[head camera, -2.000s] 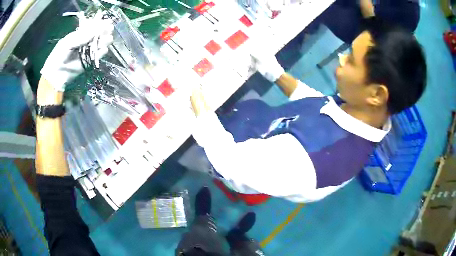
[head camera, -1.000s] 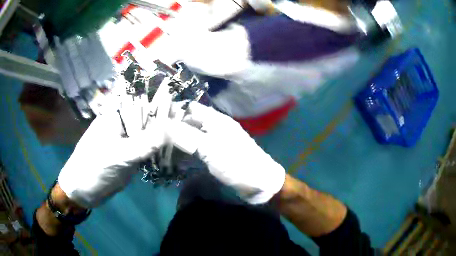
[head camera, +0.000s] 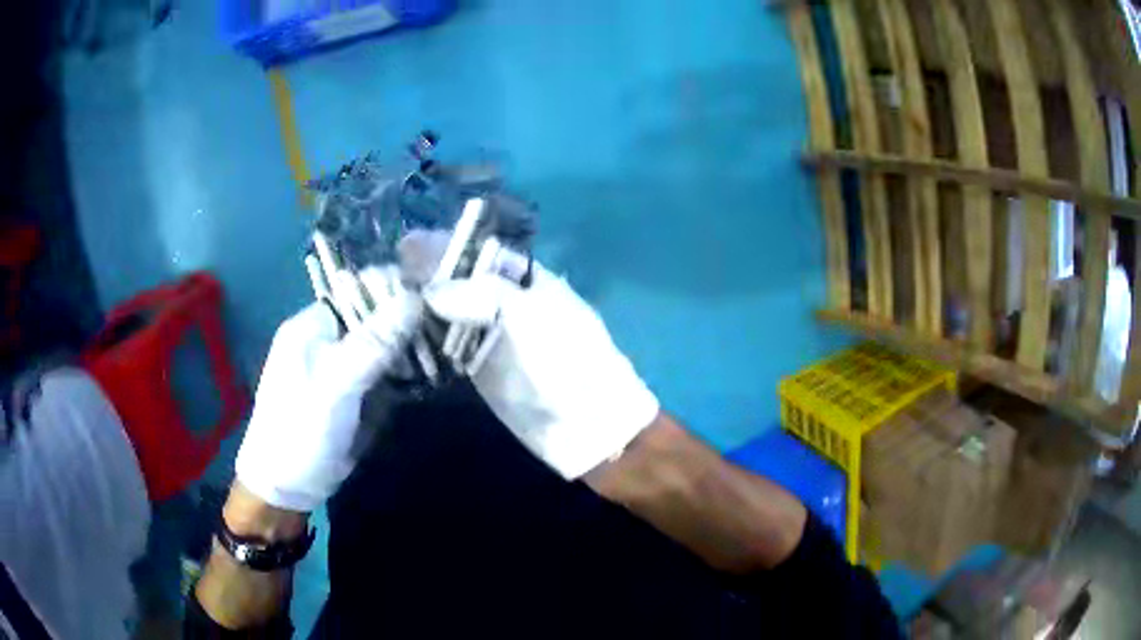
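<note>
My left hand (head camera: 328, 388) and my right hand (head camera: 541, 369), both in white knit gloves, are side by side in front of my body. Together they hold a bunch of metal fittings (head camera: 466, 238), with short white or silver sticks between the fingers and a dark, jagged mass beyond the fingertips. The bunch is blurred, so single pieces are hard to tell apart. The palms and the lower part of the bunch are partly hidden.
Blue floor lies below. A blue crate (head camera: 328, 28) is at the top left, a red stool (head camera: 173, 375) and a person's white sleeve (head camera: 73, 481) at the left. Wooden slats (head camera: 976, 169), a yellow crate (head camera: 863, 381) and cardboard boxes (head camera: 932, 481) stand at the right.
My left hand has left the bench and both hands now hold the bunch together. The view has swung right, away from the bench and coworker, to the floor and wooden slats.
</note>
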